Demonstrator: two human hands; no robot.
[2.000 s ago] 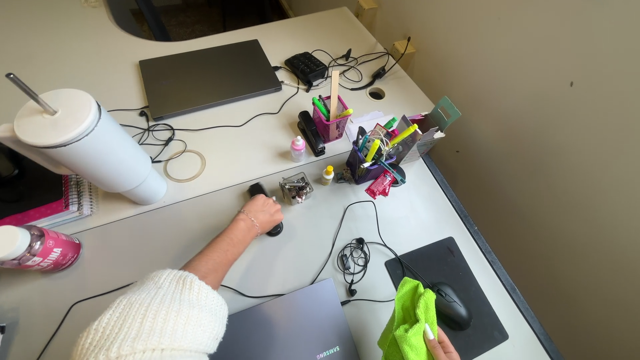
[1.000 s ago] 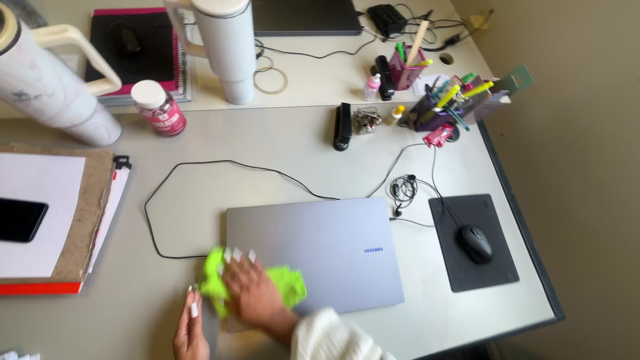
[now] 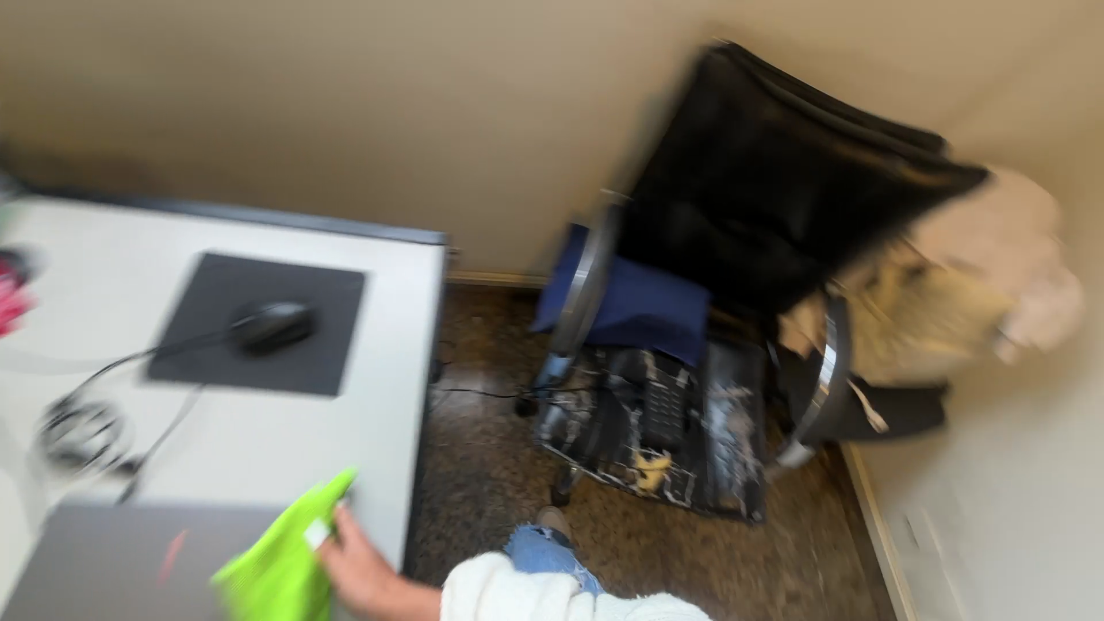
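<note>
My right hand (image 3: pixel 358 565) reaches in from the bottom, its arm in a white knit sleeve. It grips a bright green cloth (image 3: pixel 289 552), which hangs over the near right part of a closed grey laptop (image 3: pixel 129 552) on the desk. Beyond the laptop, a black mouse (image 3: pixel 272 328) sits on a dark mouse pad (image 3: pixel 259 285). A coiled black cable (image 3: pixel 82 435) lies left of the pad. My left hand is out of view. The picture is blurred.
Right of the desk edge (image 3: pixel 423 362) stands a worn black armchair (image 3: pixel 742 190) with a blue cloth item (image 3: pixel 647 302) and a black telephone or keypad (image 3: pixel 666 405) on its seat. Beige fabric (image 3: pixel 931 319) is behind it. Walls border the far and right sides.
The view has swung far to the right, bringing the chair into sight. My left hand has left the view. The green cloth, spread on the laptop lid earlier, now hangs from my right hand.
</note>
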